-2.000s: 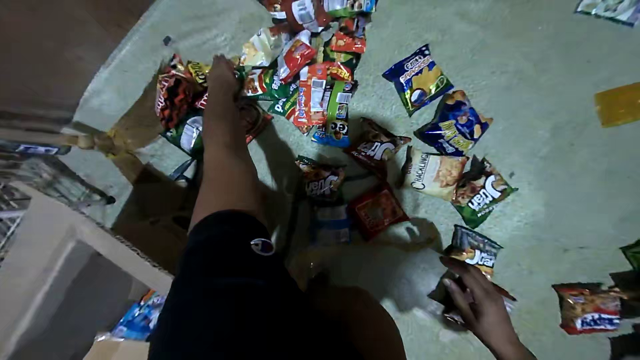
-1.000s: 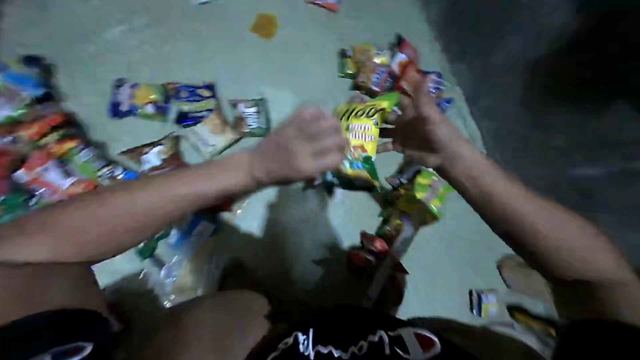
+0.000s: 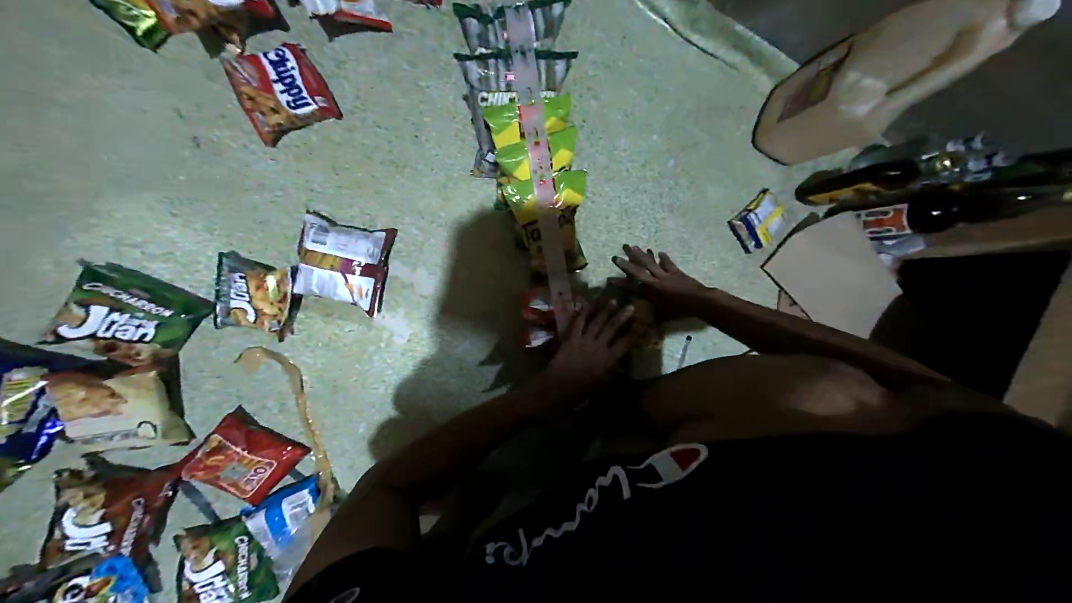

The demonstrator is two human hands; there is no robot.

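A strip of clear tape [image 3: 548, 222] runs down over a column of snack packets on the concrete floor. Grey packets [image 3: 477, 75] lie at its far end, then yellow-green packets [image 3: 507, 159], with a red packet [image 3: 538, 322] nearest me. My left hand [image 3: 590, 335] rests flat on the near end of the tape, fingers spread. Just right of it, my right hand [image 3: 657, 272] is spread low over a dark, shadowed packet; whether it touches the packet is unclear.
Loose snack packets lie at left, among them a red one [image 3: 285, 92], a green one [image 3: 130, 314] and a brown-and-white one [image 3: 343, 264]. A curled tape strip [image 3: 297, 394] lies nearby. At right are a large plastic jug [image 3: 871, 79], dark bottles [image 3: 963, 205], a cardboard piece [image 3: 837, 272] and a small box [image 3: 758, 222].
One second ago my hands were raised around a yellow-green packet; now both are low by the near end of the taped column. The view has swung considerably.
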